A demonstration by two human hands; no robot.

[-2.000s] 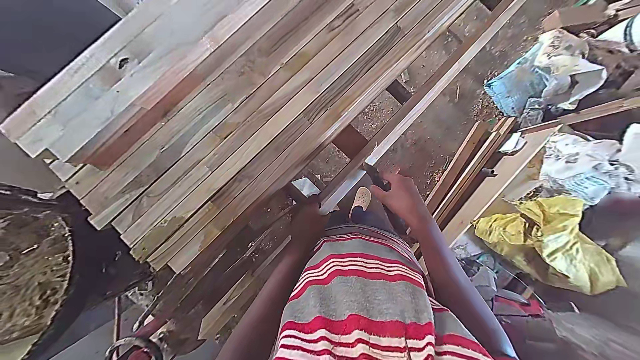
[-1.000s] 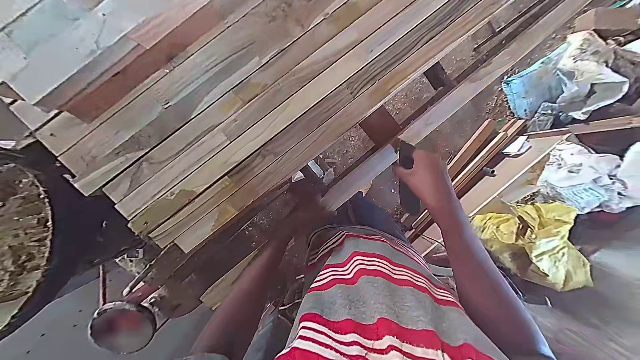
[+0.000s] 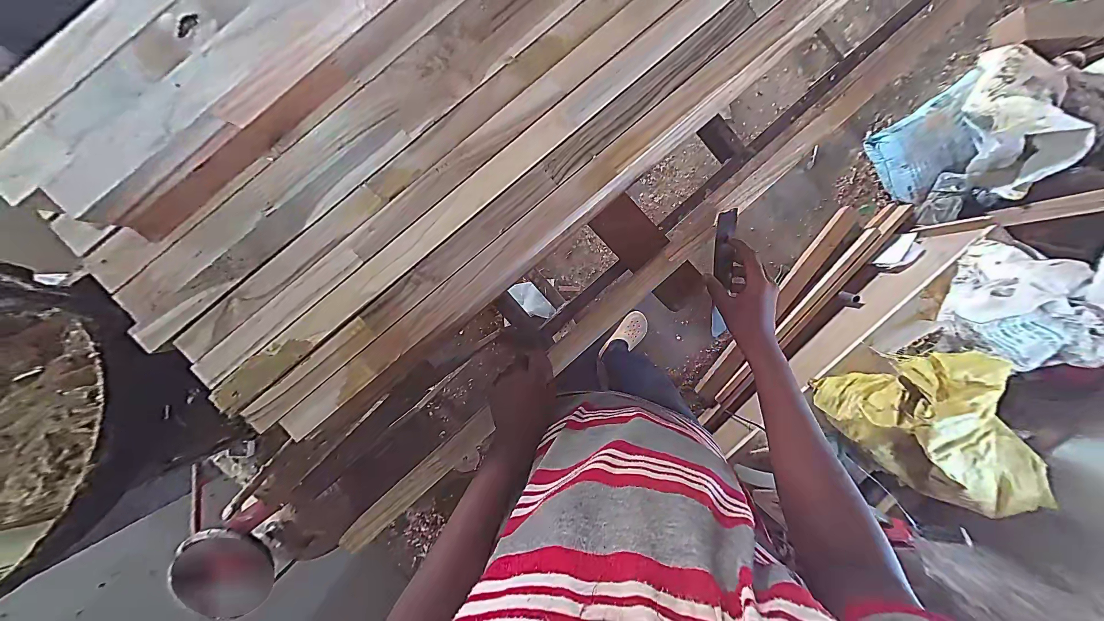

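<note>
My right hand [image 3: 743, 289] grips a dark, narrow tool [image 3: 725, 246], its kind unclear, held just off the near edge of a long wooden strip [image 3: 642, 289]. My left hand [image 3: 523, 379] lies at that strip's lower left part, in shadow; its fingers look curled around the strip, though the grip is hard to make out. Beyond both hands, many wooden strips [image 3: 388, 207] lie side by side in a broad slanting panel. Dark crosspieces [image 3: 630, 231] show in the gap between the panel and the long strip.
At left is a dark round container [image 3: 52, 414] with brown matter in it. A round metal part [image 3: 222, 569] sits at lower left. Stacked wooden boards [image 3: 802, 302], a yellow plastic bag [image 3: 940, 423] and white and blue plastic bags [image 3: 1018, 129] lie on the right. A shoe [image 3: 628, 329] shows between my hands.
My right hand, with the dark tool, has moved from on the long strip to just beside its near edge. The left hand stays near the strip's lower left part.
</note>
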